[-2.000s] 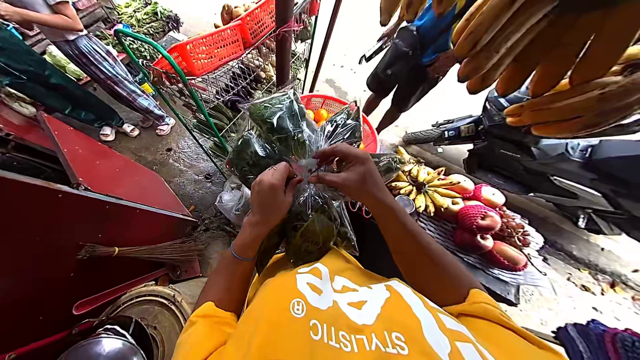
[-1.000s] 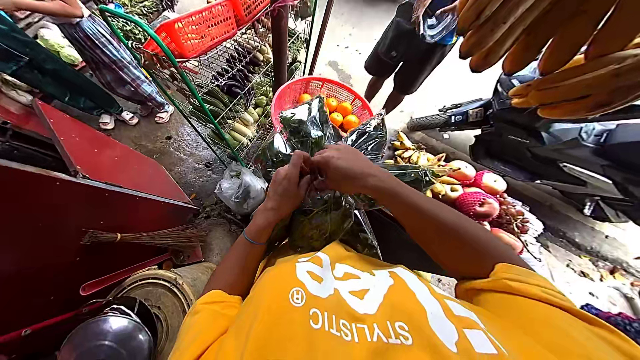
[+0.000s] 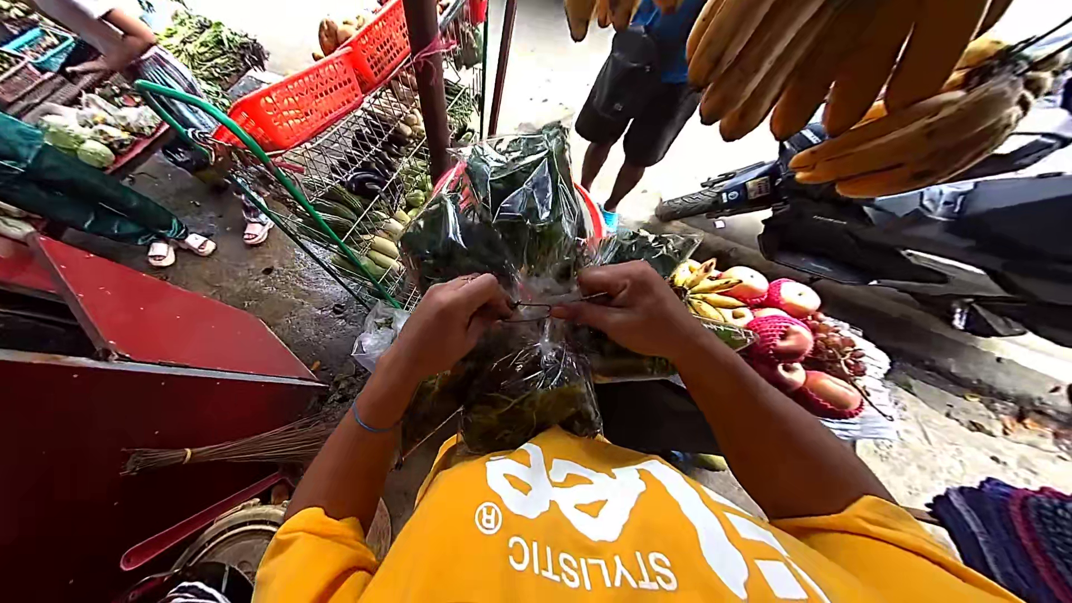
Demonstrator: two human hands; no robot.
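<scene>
Clear plastic bags of dark green leaves (image 3: 532, 197) stand in front of my chest, gathered at a narrow neck in the middle. My left hand (image 3: 465, 314) pinches one end of a thin dark tie (image 3: 532, 306) at this neck. From the other side, my right hand (image 3: 628, 306) grips the tie's other end between thumb and forefinger, so the tie spans the small gap between my hands. Another bagged bunch of leaves (image 3: 645, 249) lies behind my right hand. Whether the tie is knotted cannot be told.
Apples (image 3: 783, 339), small bananas (image 3: 712, 289) and grapes (image 3: 833, 347) lie to the right. Banana bunches (image 3: 787, 63) hang above. A wire cart (image 3: 368, 180) of vegetables, red crates (image 3: 293, 100) and a metal post (image 3: 427, 84) stand ahead. A red panel (image 3: 167, 318), a motorcycle (image 3: 888, 234) and people are around.
My hands have moved apart, with the thin tie now visible between them. The leaf bags now hide the oranges seen earlier in the red basket.
</scene>
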